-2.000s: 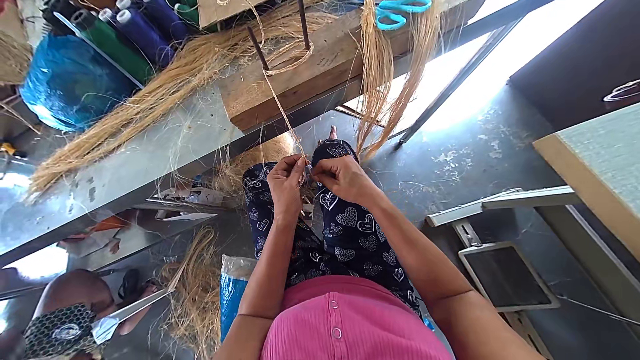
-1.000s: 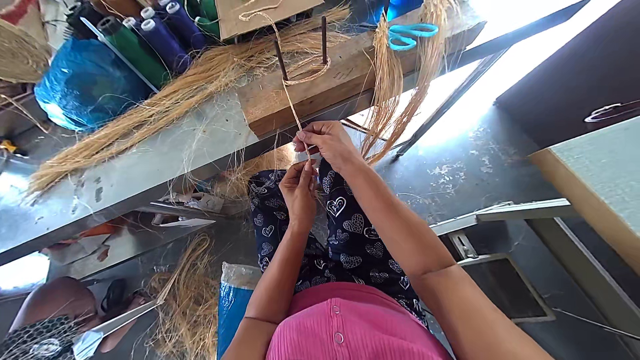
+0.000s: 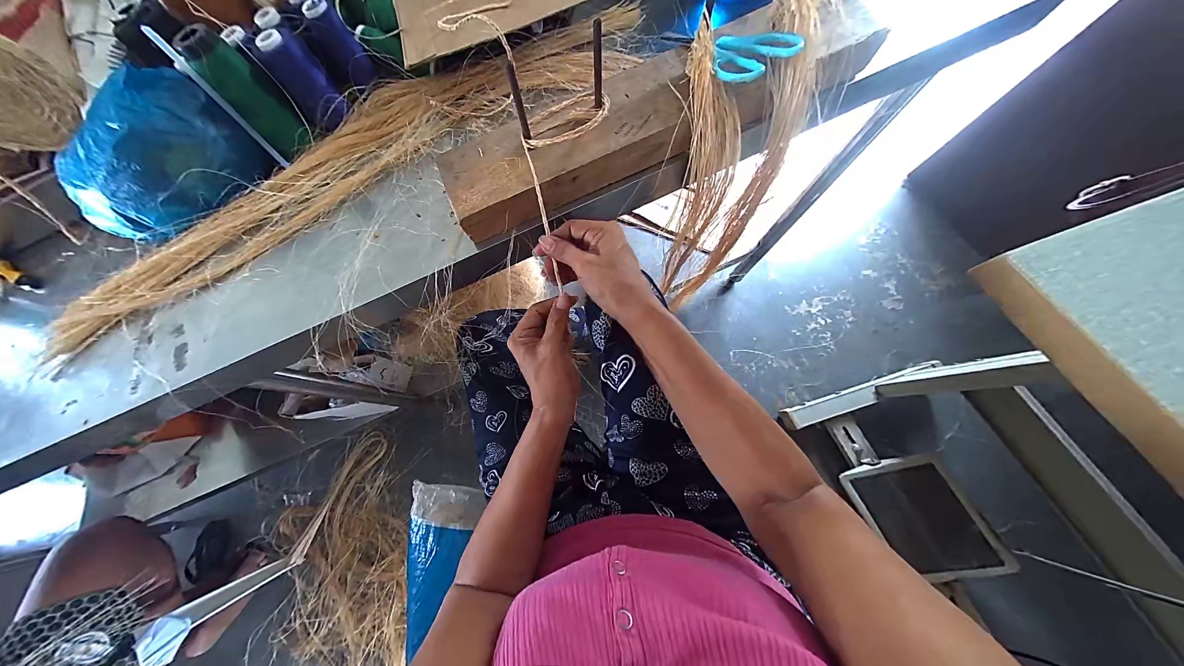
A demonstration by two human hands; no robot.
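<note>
A thin twisted cord of plant fibre [image 3: 536, 185] runs down from two upright metal pegs [image 3: 598, 63] on a wooden block [image 3: 573, 153]. My right hand [image 3: 592, 264] pinches this cord just beyond the block's near edge. Lower on the same cord, my left hand [image 3: 546, 351] grips it between thumb and fingertips, close below the right. Part of the cord loops around the pegs, and its far end lies over a cardboard piece [image 3: 481, 28]. Light blue scissors [image 3: 758, 55] and hanging fibre bundles [image 3: 712, 139] are at the block's right end.
Long loose fibres [image 3: 277, 203] lie along the metal table [image 3: 222, 314]. Behind them are thread cones [image 3: 296, 74] and a blue plastic bag [image 3: 153, 153]. More fibre [image 3: 347, 555] is on the floor at left, near another person's leg [image 3: 102, 564]. A pale-topped table [image 3: 1110, 305] stands at right.
My right hand has moved up the cord, from beside the left hand to above it. The cord stays looped around the pegs. The view has shifted slightly.
</note>
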